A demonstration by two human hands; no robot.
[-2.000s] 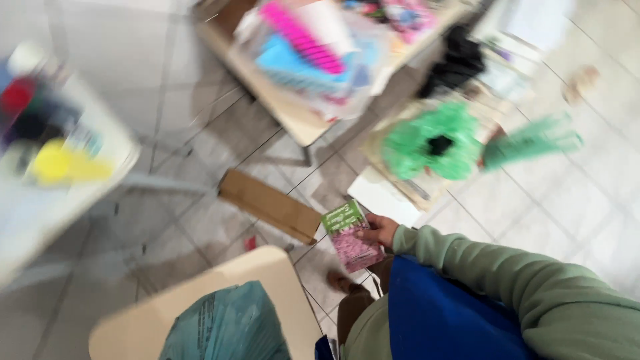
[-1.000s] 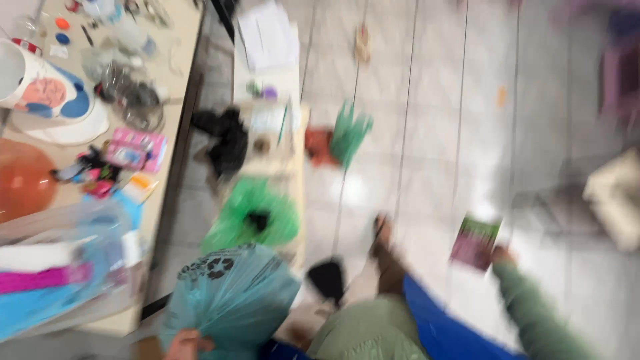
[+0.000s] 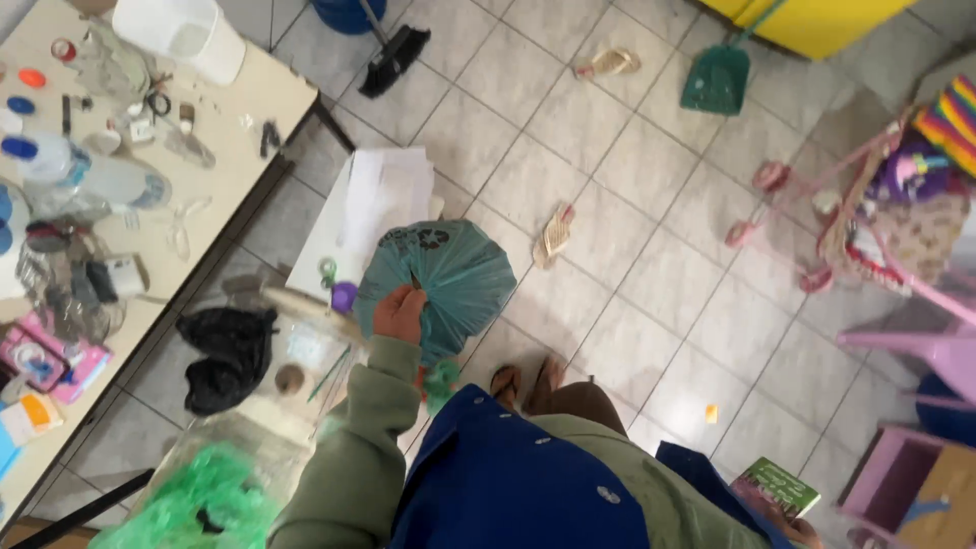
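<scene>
My left hand (image 3: 399, 313) grips the gathered neck of a full teal plastic bag (image 3: 469, 278) in front of my body, above the corner of a low white table. At the lower right, my right hand (image 3: 793, 526), partly cut off by the frame, holds a small green and pink printed packet or booklet (image 3: 778, 486) beside my blue garment. Below and left of the bag lie a black plastic bag (image 3: 229, 358) and a crumpled green plastic bag (image 3: 206, 499). Papers (image 3: 387, 194) lie on the low white table, near a purple round object (image 3: 344, 296).
A cluttered table (image 3: 236, 160) with bottles and a white bin stands left. On the tiled floor are a broom head (image 3: 394, 61), a green dustpan (image 3: 715, 80), two sandals (image 3: 553, 235), a pink toy stroller (image 3: 862, 206) and pink plastic furniture (image 3: 907, 343).
The view has swung widely. Two seconds ago the teal bag rested on a pale surface; one second ago my left hand was at it, and now it is held up by its neck. The packet stays in my right hand.
</scene>
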